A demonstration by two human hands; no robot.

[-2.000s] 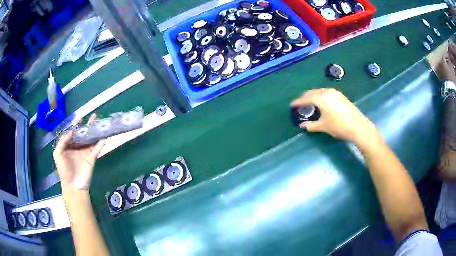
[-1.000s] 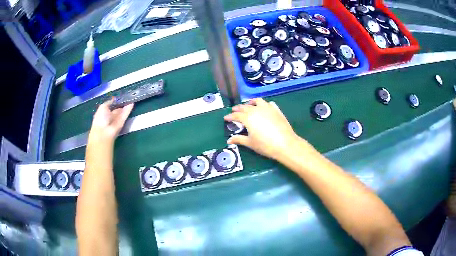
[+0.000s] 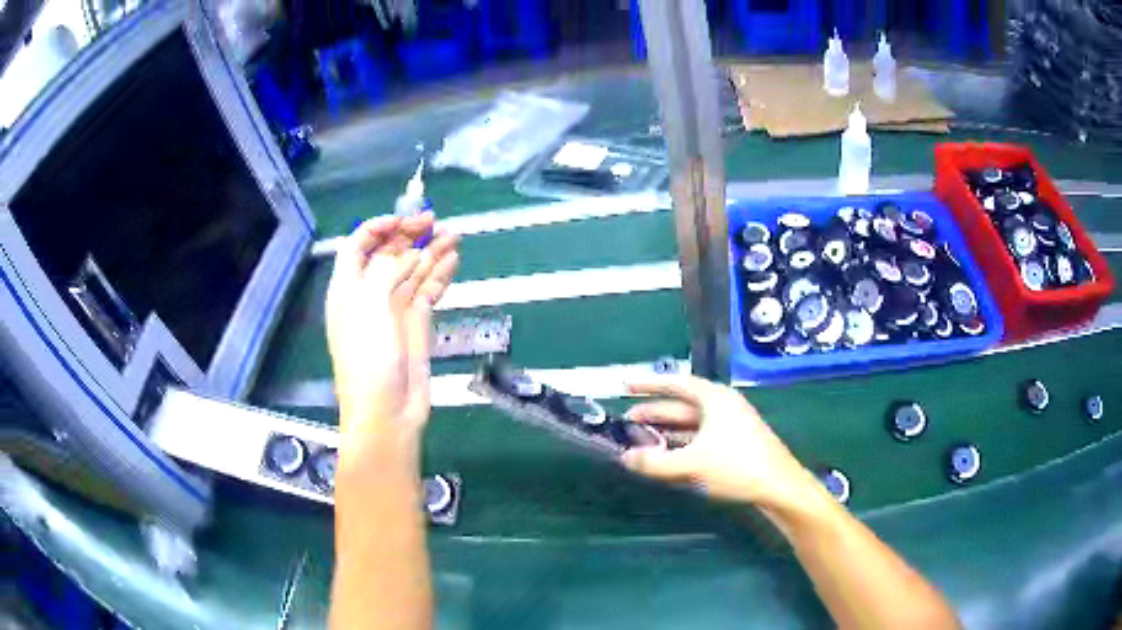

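Observation:
My right hand [image 3: 708,437] grips the right end of a loaded plate [image 3: 560,412] above the bench; the plate slants down to the right with several black-rimmed discs on it. My left hand [image 3: 384,289] is raised, empty, fingers apart and slightly curled. Behind it lies a bare four-position plate [image 3: 474,336], its left part hidden by the hand. Discs on a plate [image 3: 286,455] lie on the white strip at left. Another disc [image 3: 438,495] on a plate end shows right of my left forearm; the forearm hides whether these are one plate.
A blue bin [image 3: 861,359] and a red bin [image 3: 1068,308] full of discs stand at right, with loose discs [image 3: 908,420] before them. A metal upright [image 3: 689,185] stands mid-view, a dark-windowed frame [image 3: 265,265] at left. Squeeze bottles [image 3: 855,154], cardboard [image 3: 775,101] and plastic bags [image 3: 511,133] are behind.
The view has swung left. My left hand has let go of the bare plate, which now lies on the bench. My right hand has left the disc and lifted a loaded plate.

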